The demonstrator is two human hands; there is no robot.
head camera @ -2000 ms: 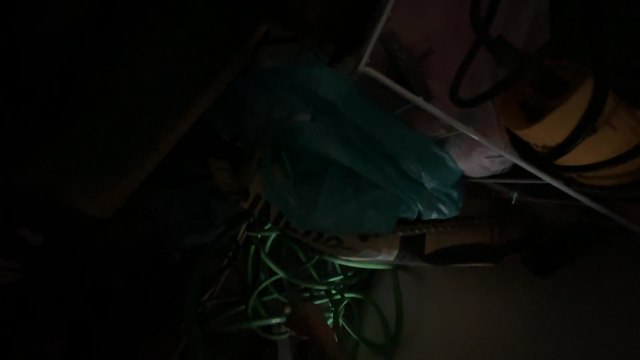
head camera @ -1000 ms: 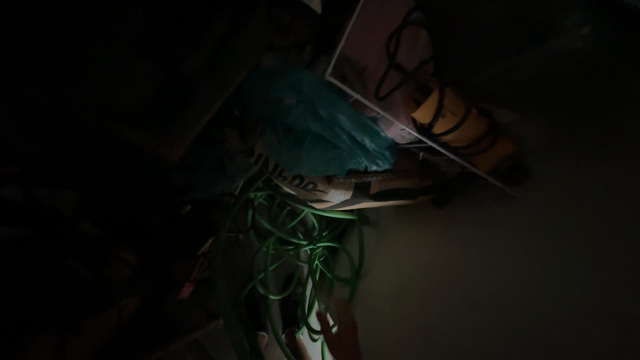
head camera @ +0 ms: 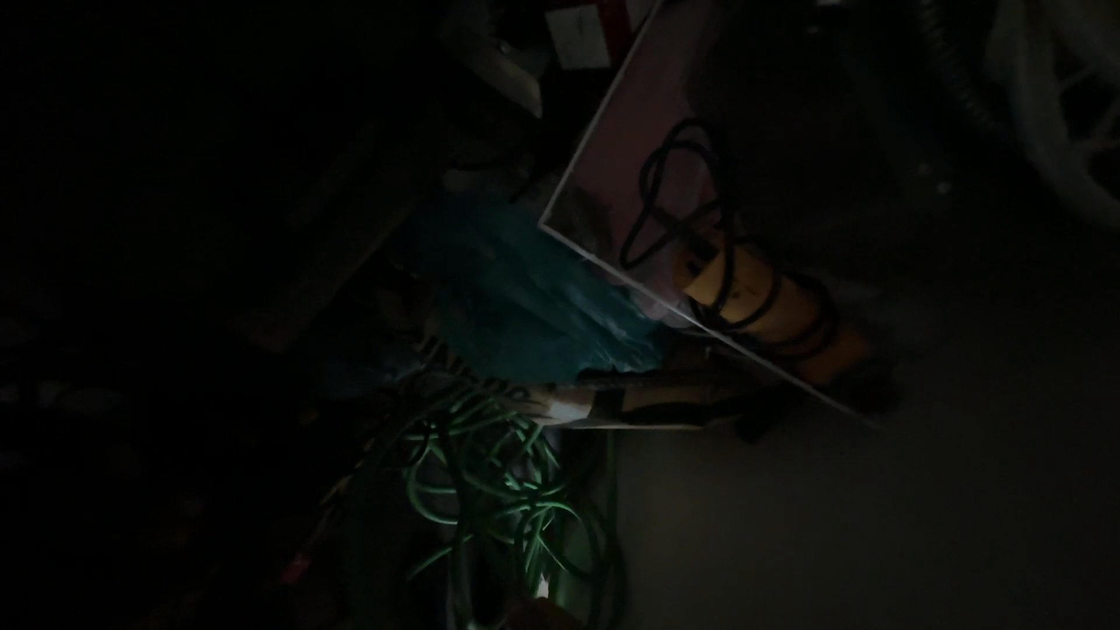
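Observation:
The view is very dark. At the bottom edge, a dim reddish shape, probably part of my right hand (head camera: 540, 614), is beside a small bright spot and the lower loops of a tangled green hose or cable (head camera: 525, 503). Its fingers cannot be made out, nor whether it grips anything. My left hand is not seen. Above the green loops lie a crumpled teal plastic bag (head camera: 534, 297) and a light-coloured sack or package with dark print (head camera: 647, 404). Right of the bag is an orange-yellow cylindrical object (head camera: 770, 306) with black cord wound around it.
A thin pale-edged panel or sheet (head camera: 604, 264) lies partly under the cord. A red and white box (head camera: 579, 37) is at the top, with whitish coiled material (head camera: 1050, 114) at the upper right. A plain greyish surface (head camera: 831, 525) spans the lower right.
The view has shifted, bringing the red and white box and the whitish coils into sight. The reddish shape shows less than one second ago, now only at the bottom edge.

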